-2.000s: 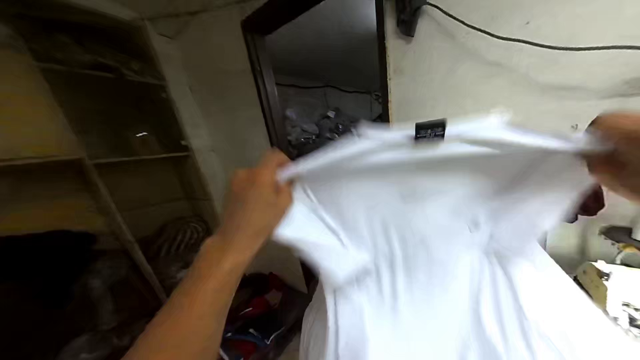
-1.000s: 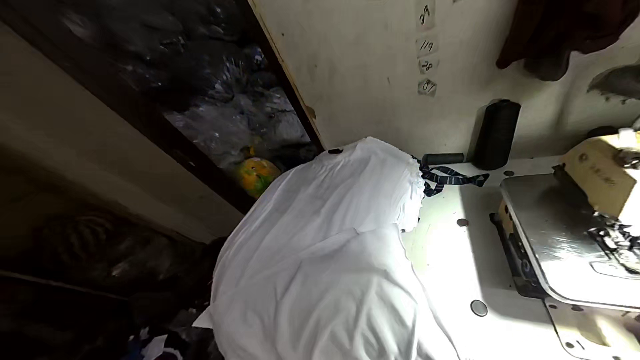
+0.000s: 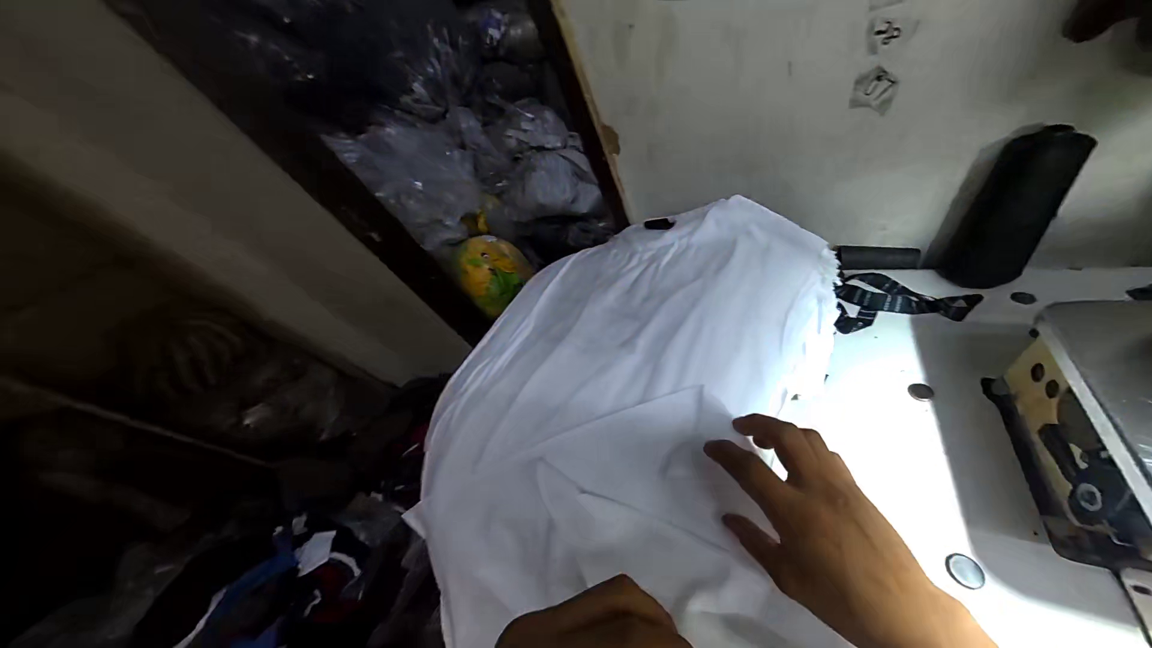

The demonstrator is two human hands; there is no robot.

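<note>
A pile of white fabric garments lies along the left part of the white worktable, one with a small black label at its far edge. My right hand is over the pile's right side, fingers spread and slightly curled, with nothing gripped between them. At the bottom edge, my left hand shows only its back and bent knuckles, resting at the white cloth; its fingertips are hidden, so its hold cannot be told.
On the right stands a sewing machine. Behind it are a black cylinder and a dark patterned strip on the worktable. Plastic bags fill an opening at the back left. Dark cloth lies lower left.
Two seconds ago both hands held a white garment spread in the air. One second ago no hands showed above the white pile; now both are at it. The view has tilted down.
</note>
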